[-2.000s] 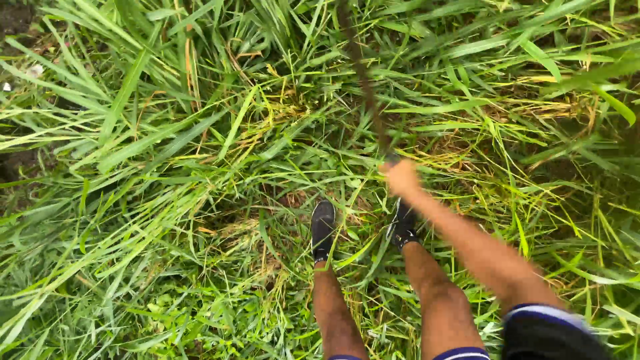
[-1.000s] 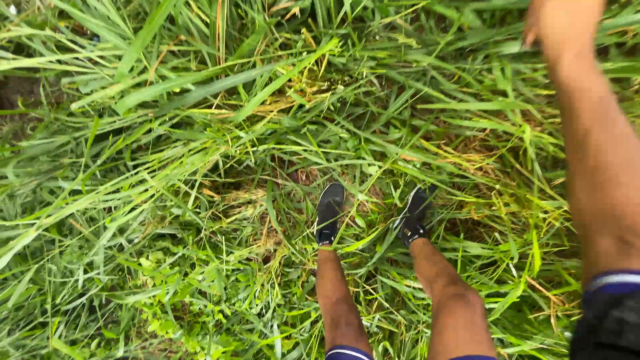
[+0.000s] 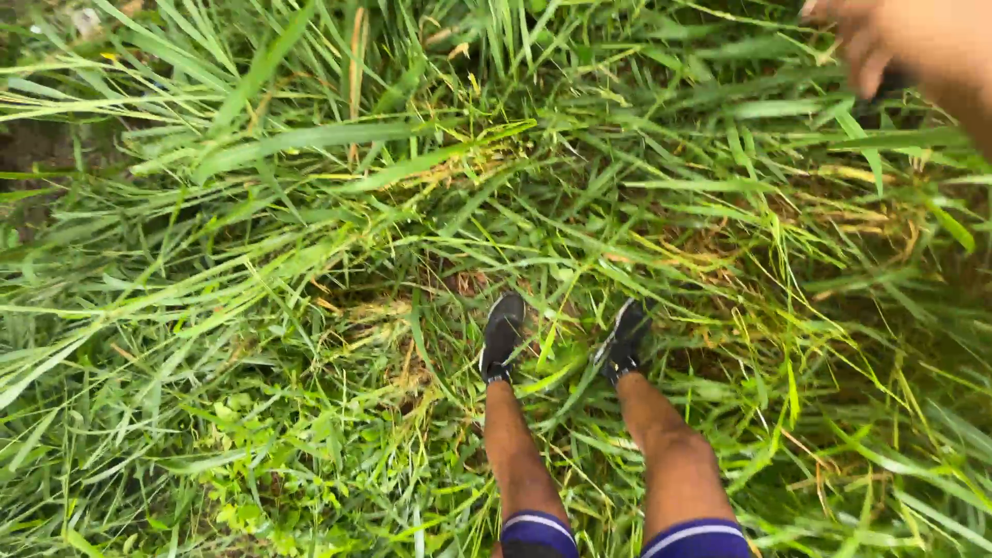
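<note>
My right hand [image 3: 891, 46] is at the top right corner, blurred, above the tall grass. Its fingers curl around a black handle [image 3: 895, 81], of which only a short dark part shows under the fingers. The rest of the tool is hidden or out of view. Long green grass blades [image 3: 310, 143] lie bent over across the ground, some with yellowed stems among them. My left hand is not in view.
My two feet in black shoes [image 3: 504, 329] stand amid flattened grass at the middle. Low leafy plants [image 3: 256, 434] grow at the lower left. Dark bare soil [image 3: 46, 155] shows at the left edge, and a small pale object [image 3: 87, 19] lies at the top left.
Two seconds ago my right hand was near my feet, with a long dark tool reaching up from it. It has since moved to the upper right, and the tool's long part has left view.
</note>
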